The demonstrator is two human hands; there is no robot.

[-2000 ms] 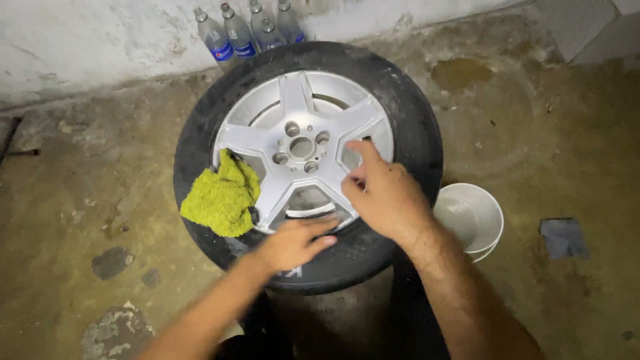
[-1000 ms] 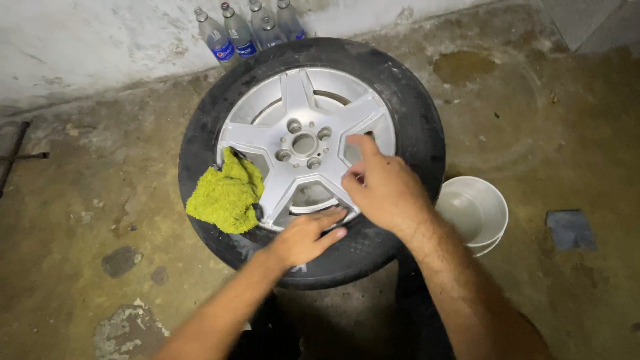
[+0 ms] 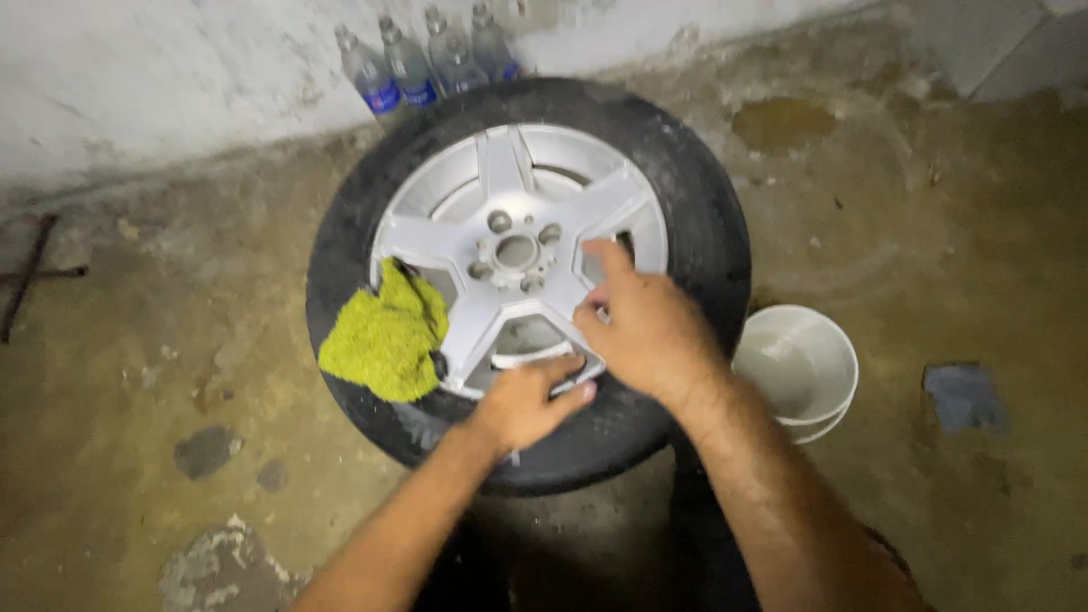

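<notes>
A silver alloy wheel rim point(image 3: 510, 187) lies face up inside a black tire point(image 3: 705, 212). My left hand point(image 3: 531, 404) rests at the rim's near edge, by the opening between two spokes, with nothing seen in it. Over the right-hand spoke is my right hand point(image 3: 633, 323), its index finger extended and its thumb and other fingers curled; whether something small sits between them cannot be told. A yellow-green microfiber cloth point(image 3: 391, 331) drapes over the left side of the rim and tire.
Several clear bottles with blue labels point(image 3: 412, 72) stand by the wall behind the tire. A white bucket point(image 3: 803, 365) is at the right, and beyond it a gray flat piece point(image 3: 963, 395) lies on the floor. A cross-shaped lug wrench point(image 3: 34, 276) is at far left.
</notes>
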